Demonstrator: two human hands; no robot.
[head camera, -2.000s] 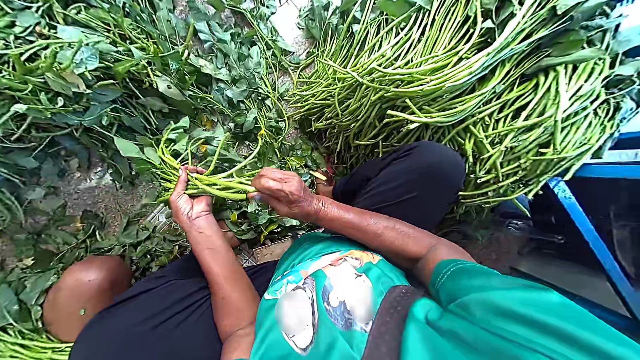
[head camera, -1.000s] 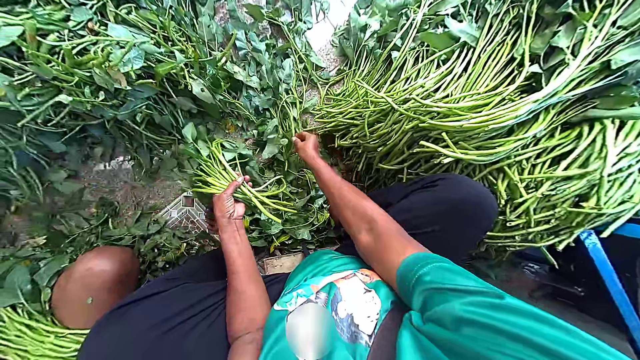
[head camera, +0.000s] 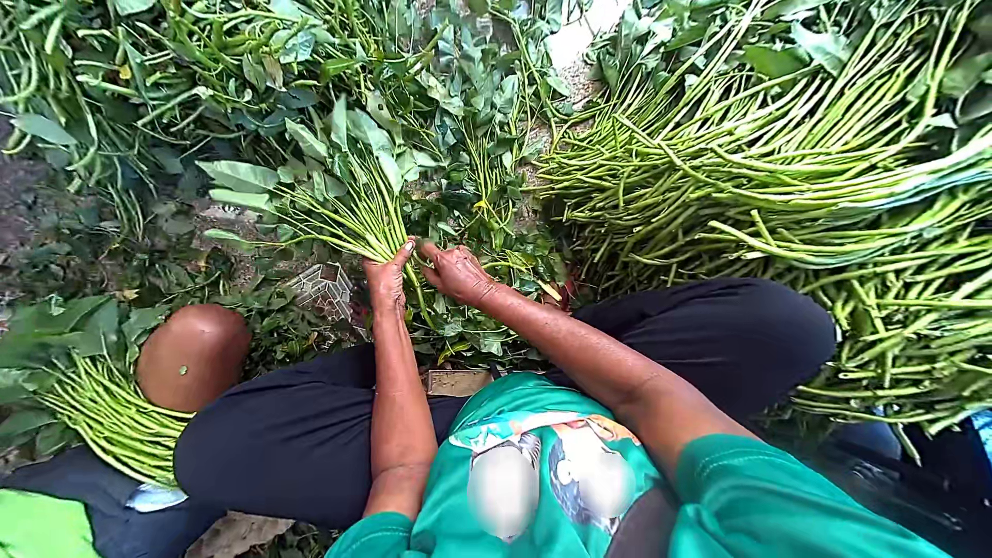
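Note:
My left hand (head camera: 387, 279) is closed around a bunch of leafy green stems (head camera: 364, 221), with the leaves fanning away from me to the upper left. My right hand (head camera: 461, 275) is just right of the bunch, fingers partly bent and near the left thumb. Whether it holds a stem cannot be told. A large heap of long green stems (head camera: 721, 178) lies to the right. Another bundle of cut stems (head camera: 116, 418) rests beside my bare left knee at the lower left.
Loose leafy greens (head camera: 256, 70) cover the ground ahead and to the left. A patterned tile (head camera: 324, 287) shows near my left wrist. My folded legs (head camera: 279, 442) flank the work spot. A bright green cloth (head camera: 46, 523) lies at the lower left corner.
My right hand has come back from the greens ahead to beside my left hand. The held bunch now points away from me with broad leaves showing. The view has shifted somewhat.

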